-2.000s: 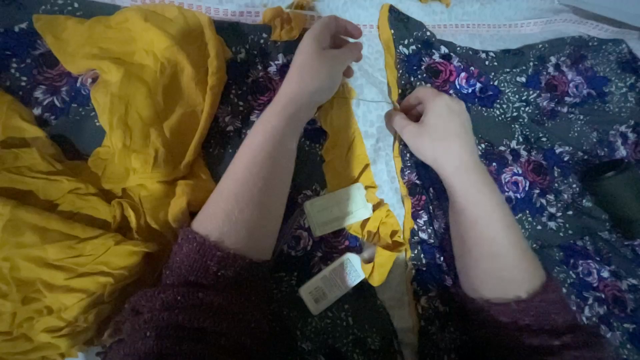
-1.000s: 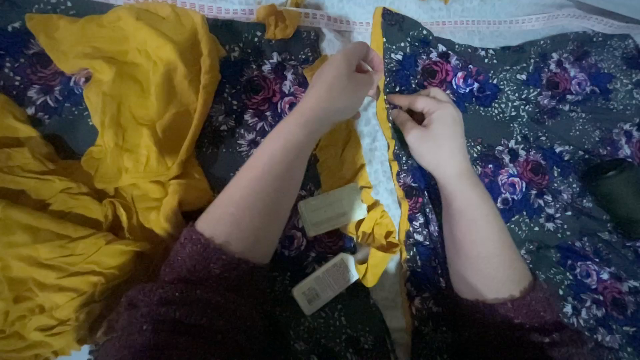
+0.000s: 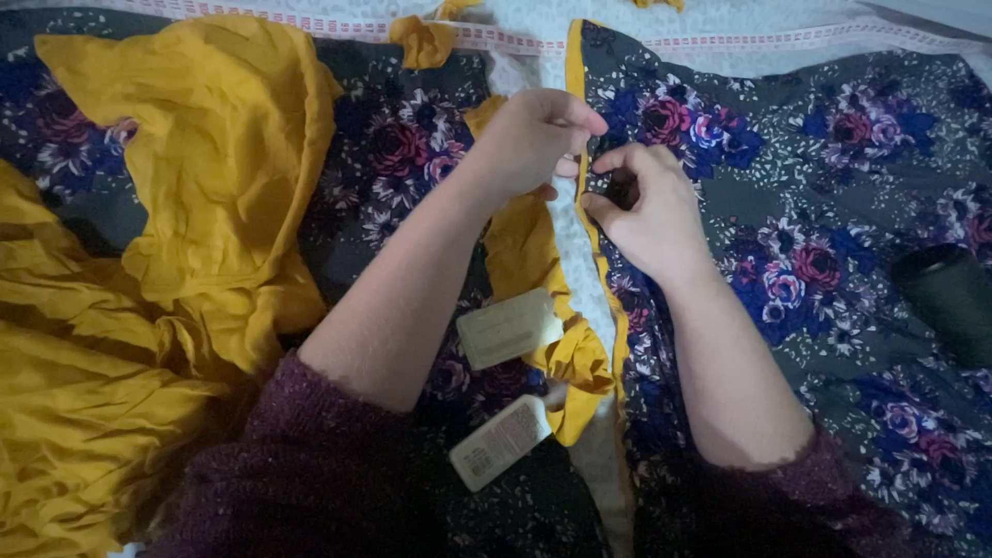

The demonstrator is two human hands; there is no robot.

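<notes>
A dark floral fabric [image 3: 821,186] lies spread out, with a narrow yellow edging strip [image 3: 575,66] along its left edge. My left hand [image 3: 542,139] is at this strip from the left, fingers curled; whether it pinches the cloth is hidden. Just below and to the right, my right hand [image 3: 647,201] touches the edging, thumb and forefinger near each other at the fold; its grip on the cloth is unclear. Beneath my left wrist runs a longer yellow fabric strip [image 3: 523,244], crumpled at its lower end.
A large yellow cloth [image 3: 225,155] lies in folds at left. Two card tags [image 3: 508,327] [image 3: 500,442] bearing print lie below my left hand. A measuring tape [image 3: 697,45] crosses the top. A dark cylindrical object, perhaps a thread spool [image 3: 945,298], is at right. A yellow scrap [image 3: 422,43] lies above.
Two seconds ago my hands were farther apart, with what looks like a thread between them. My left hand has moved right and down to the edging.
</notes>
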